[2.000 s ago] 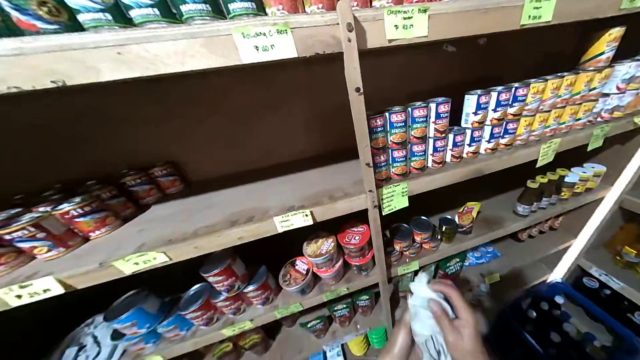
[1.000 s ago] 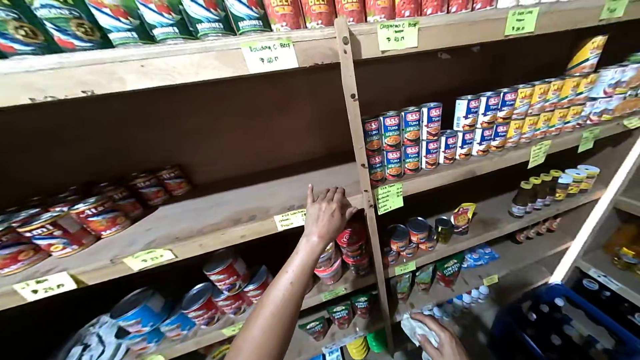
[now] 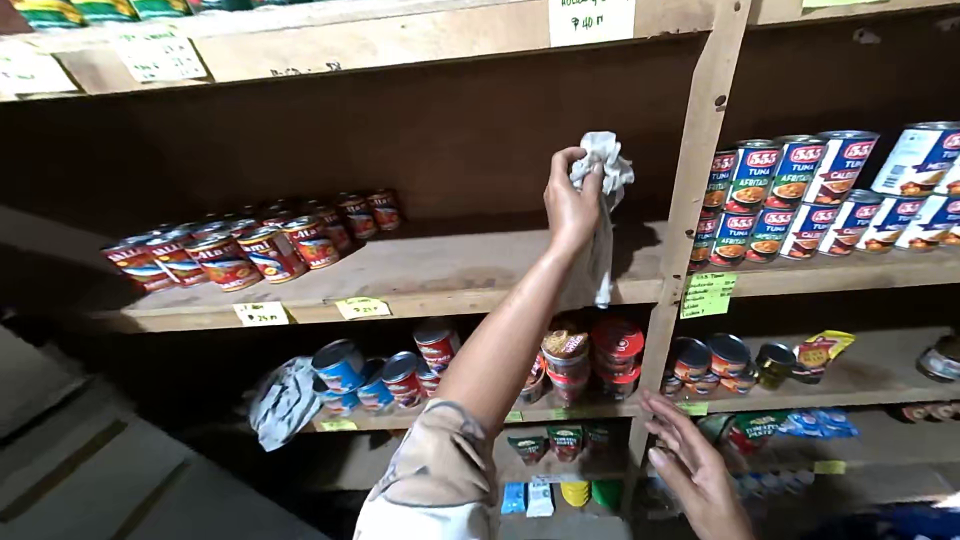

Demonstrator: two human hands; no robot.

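My left hand [image 3: 574, 199] grips a crumpled white cloth [image 3: 604, 169] above the right part of the middle wooden shelf [image 3: 465, 262], beside the upright post. Part of the cloth hangs down past the shelf's front edge. Lower right, my right hand [image 3: 694, 469] is in front of the post and the lower shelves, fingers apart, holding nothing. Red sardine cans [image 3: 229, 262] stand grouped at the left of the same shelf.
Right of the wooden post [image 3: 694, 165] stand stacked tuna cans [image 3: 750, 176]. Below are blue and red cans [image 3: 341, 367], lidded tubs [image 3: 619, 345], a grey plastic bag [image 3: 286, 401] and tomato paste pouches [image 3: 564, 442]. Paper price tags [image 3: 261, 313] line the shelf edges.
My left hand, bare on the shelf edge one second ago, now holds the cloth. My right hand held the cloth then and is now without it. The view has shifted left and closer.
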